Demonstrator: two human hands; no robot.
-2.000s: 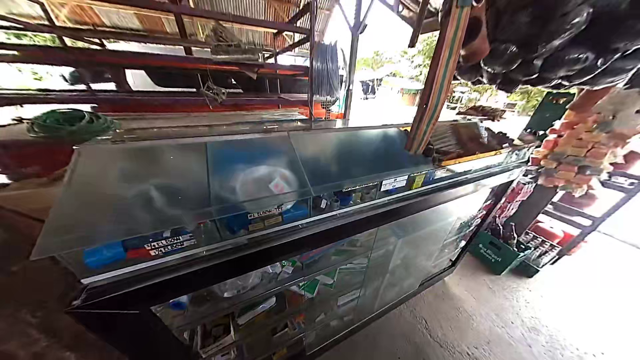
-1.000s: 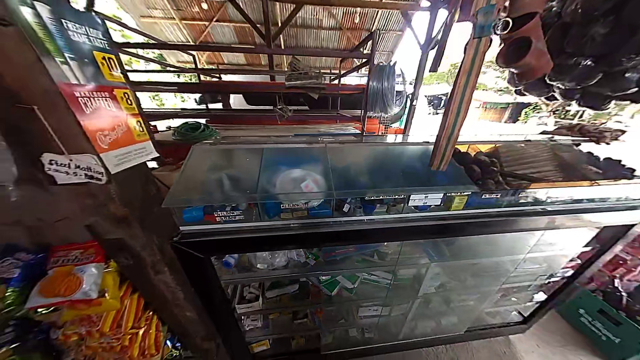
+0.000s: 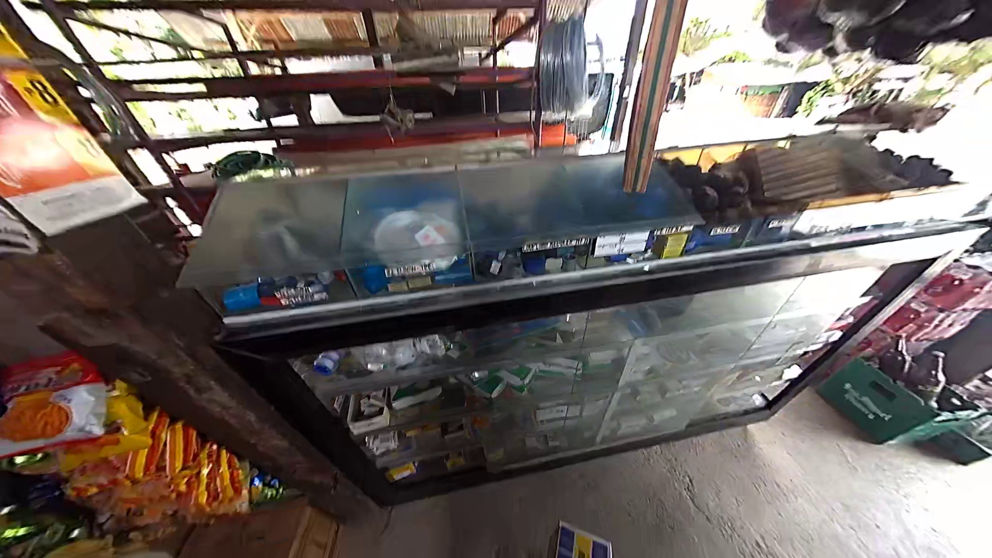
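Note:
Neither my left hand nor my right hand is in the head view. In front of me stands a glass display case [image 3: 496, 306] with a dark frame, set at a slant. Its glass top [image 3: 403, 213] covers compartments of small boxed goods and a round wrapped item [image 3: 417, 236]. Behind the front glass, shelves hold small boxes and packets [image 3: 504, 380]. Dark lumps, perhaps charcoal [image 3: 717, 190], lie on the case's right part beside a ribbed piece [image 3: 798, 172]. A striped wooden post [image 3: 653, 97] rises at the back of the top.
Snack packets [image 3: 170, 457] hang at the lower left by a rough wooden post [image 3: 178, 387]. A cardboard box [image 3: 263, 531] and a blue and yellow box [image 3: 581, 541] are low in view. Green bottle crates [image 3: 872, 399] stand on the concrete floor [image 3: 666, 480] at right. Coiled wire [image 3: 563, 66] hangs behind.
The view has swung; the snack packets at the left, outside the earliest frame, are now in view, and so is the blue and yellow box at the bottom. No hand shows in any frame.

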